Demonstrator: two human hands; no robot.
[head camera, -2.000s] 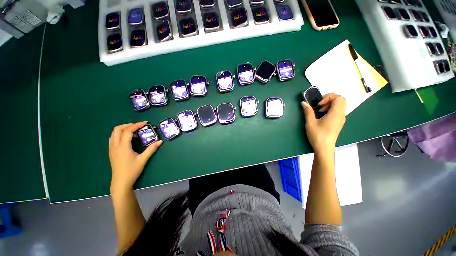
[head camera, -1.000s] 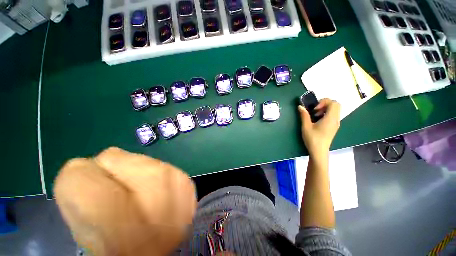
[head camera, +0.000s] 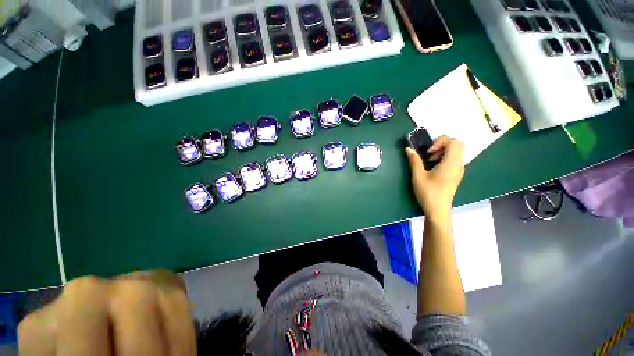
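Observation:
My right hand holds a dark-faced watch between thumb and fingers at the lower left edge of the white paper. My left hand is raised close to the camera at the lower left, blurred and cut off, with its fingers curled; its palm side is hidden. Two rows of watches lie on the green mat. Most faces are lit, like the front row's left-end watch and its white right-end watch. One tilted watch in the back row is black.
A white tray of watches stands at the top, another tray at the right. A phone lies between them. A pen lies on the paper over a yellow sheet. Boxes stand top left.
My left hand has let go of the front row's left-end watch and come up towards the camera, then lower left. Two dark front-row watches are now lit. My right hand keeps its watch.

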